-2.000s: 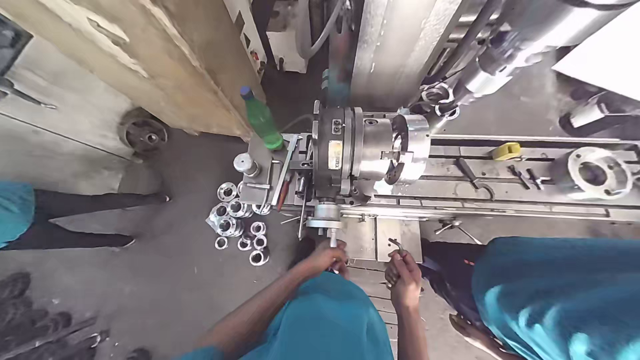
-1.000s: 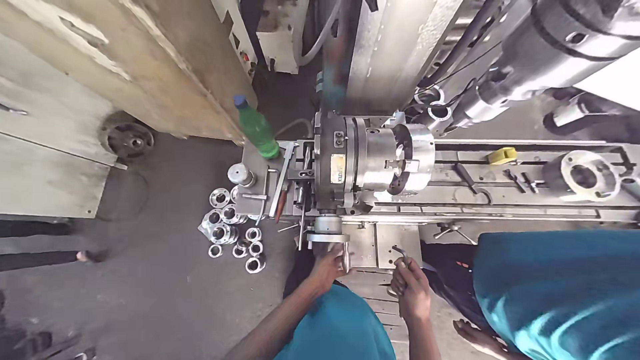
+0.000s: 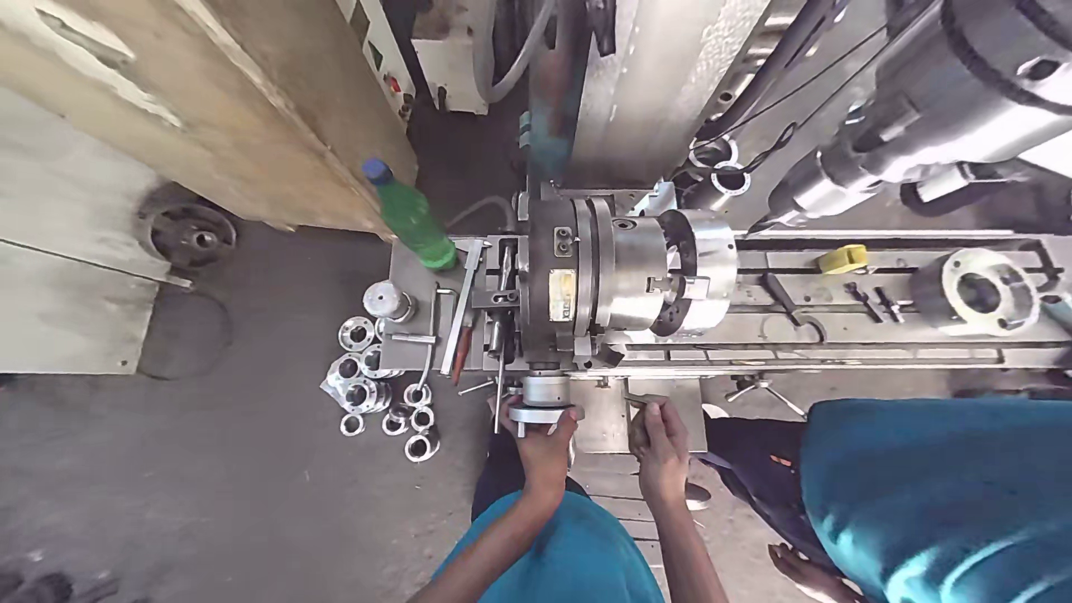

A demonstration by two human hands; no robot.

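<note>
My left hand [image 3: 543, 444] grips the rim of a metal handwheel [image 3: 536, 414], which projects from the near side of a rotary indexing head [image 3: 548, 285]. The fingers of my right hand [image 3: 662, 440] are closed on a small thin metal tool [image 3: 636, 400], to the right of the handwheel; its kind is unclear. To the right of the indexing head, a chuck [image 3: 632, 272] faces along the machine table and holds a ring-shaped metal workpiece [image 3: 712, 272]. A vernier caliper [image 3: 463, 310] and a red-handled tool [image 3: 461, 356] lie left of the head.
A green bottle [image 3: 414, 219] stands on the left plate. Metal rings [image 3: 356, 333] sit on the floor. The machine table [image 3: 837, 322] carries a flanged cylinder [image 3: 976, 293], a yellow object [image 3: 843, 260] and small tools. A large spindle [image 3: 879, 126] overhangs the right. A co-worker's teal shirt [image 3: 930, 502] is close at right.
My left hand has shifted on the handwheel, its fingers now spread around the rim. My right hand still holds the small tool. The person at the far left has gone out of view.
</note>
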